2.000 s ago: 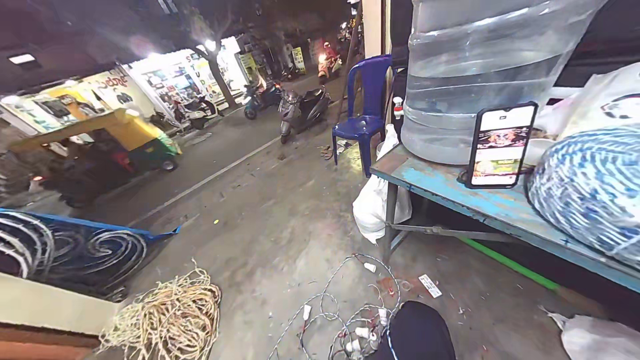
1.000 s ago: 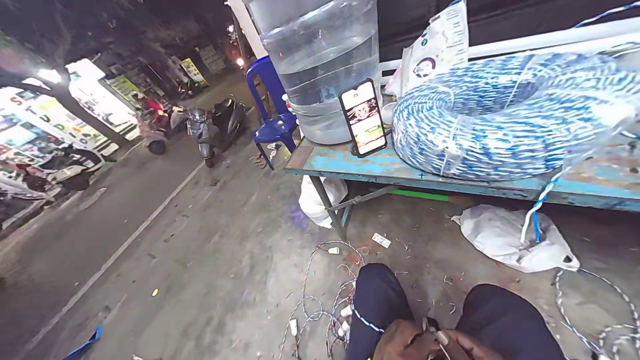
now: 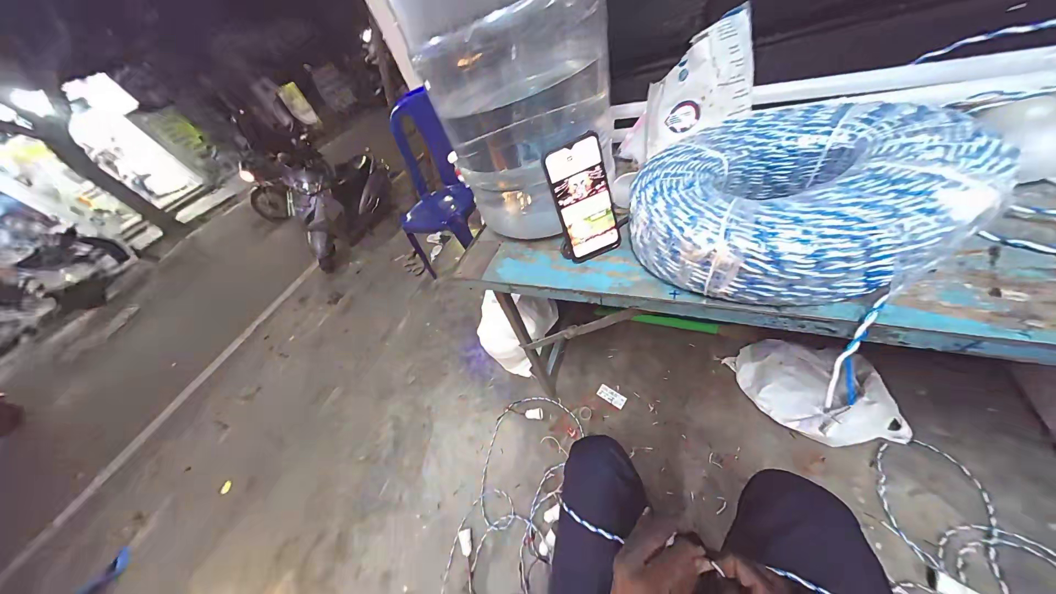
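Observation:
My left hand (image 3: 660, 553) and my right hand (image 3: 747, 573) meet low between my knees, at the bottom edge of the view. Both are closed on a thin twisted blue-and-white wire (image 3: 590, 524), which runs out to the left over my knee and to the right. What lies between the fingers is mostly hidden. Loops of the same wire with white bulb holders (image 3: 466, 542) lie on the floor at the left of my legs. A large wrapped coil of blue-and-white twisted wire (image 3: 808, 239) rests on the bench, its cut end hanging over the front edge.
A worn blue bench (image 3: 577, 276) stands ahead, bearing a large water container (image 3: 528, 124) and an upright smartphone (image 3: 583, 198). Under it lie white plastic bags (image 3: 813, 388). More wire loops (image 3: 982, 536) lie at right. A blue chair (image 3: 433, 198) and a scooter (image 3: 330, 198) stand farther off.
Both hands, out of view two seconds ago, came into view one second ago and remain together between my knees. The view has swung right toward the bench.

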